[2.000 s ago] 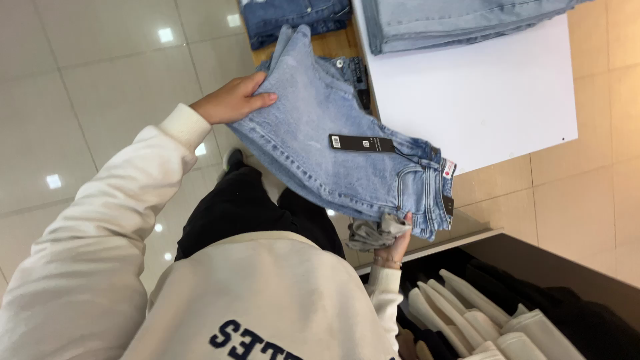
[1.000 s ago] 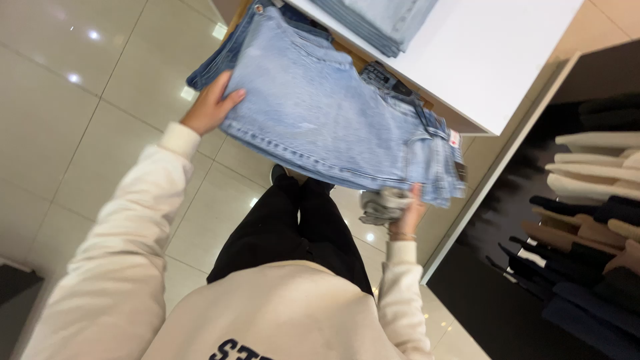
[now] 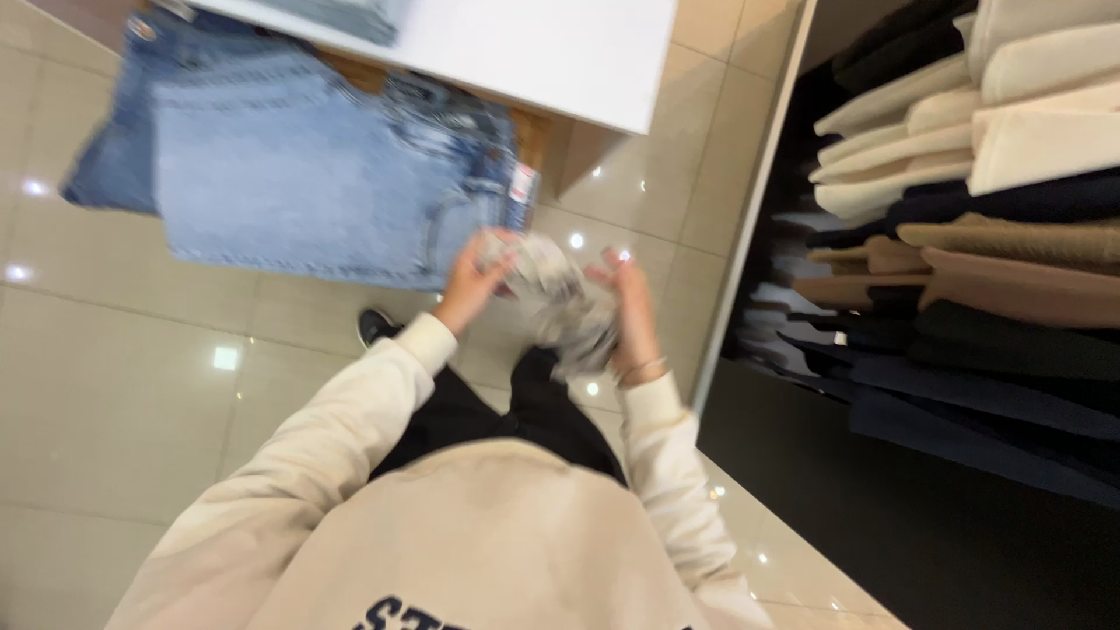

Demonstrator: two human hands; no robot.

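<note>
A crumpled grey cloth [image 3: 560, 297], blurred by motion, hangs between my two hands. My left hand [image 3: 479, 273] grips its upper left end, close to the waist of the light blue jeans. At the cloth's right side is my right hand [image 3: 628, 306], with its fingertips blurred and a thin bracelet at the wrist. The folded light blue jeans [image 3: 289, 175] lie on darker blue jeans [image 3: 114, 166], beside the white tabletop. A white and red tag [image 3: 521, 185] shows at their waistband.
A white display table [image 3: 542, 52] with more folded jeans [image 3: 350, 17] on it stands at the top. Wooden shelving [image 3: 532, 144] shows below its edge. On the right, a dark rack [image 3: 787, 420] holds cream, brown and dark garments [image 3: 1006, 271]. Shiny floor tiles surround my feet.
My left hand has left the far end of the light jeans and moved right to the grey cloth. My right hand has come away from the jeans' waist. The jeans now lie out of both hands.
</note>
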